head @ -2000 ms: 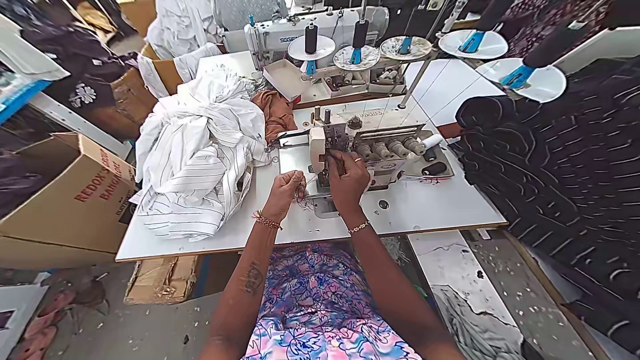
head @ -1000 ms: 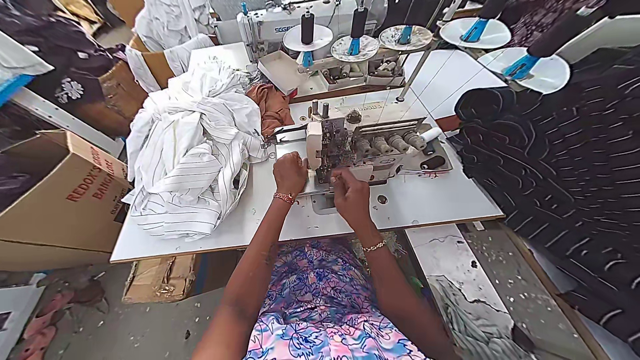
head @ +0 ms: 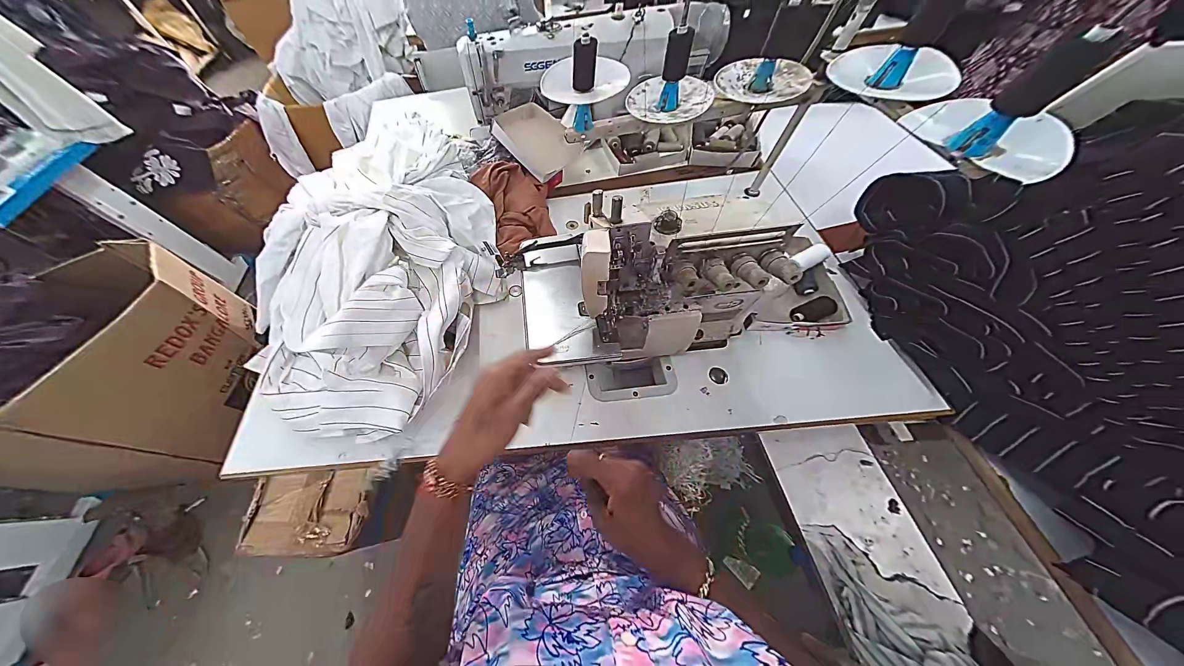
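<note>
An overlock sewing machine (head: 684, 277) stands on the white sewing table (head: 786, 393), with thread spools at its right side. My left hand (head: 504, 398) hovers over the table's front edge, just left of and below the machine's needle area; its fingers are spread and blurred, and no cloth shows in it. My right hand (head: 624, 499) is over my lap, below the table edge, its fingers curled; whether it holds anything is not clear. A heap of white striped fabric (head: 370, 277) lies on the table left of the machine, beside brown cloth (head: 513, 203).
Cone stands with black thread (head: 585, 65) rise behind the machine, near an open box (head: 535, 139) and a second sewing machine (head: 555, 60). Dark striped fabric (head: 1027, 370) hangs at the right. A large cardboard box (head: 120, 361) stands at the left.
Both hands have left the machine's needle area. My right hand has dropped to my lap, and my left hand has moved down toward the table's front edge, its fingers opened.
</note>
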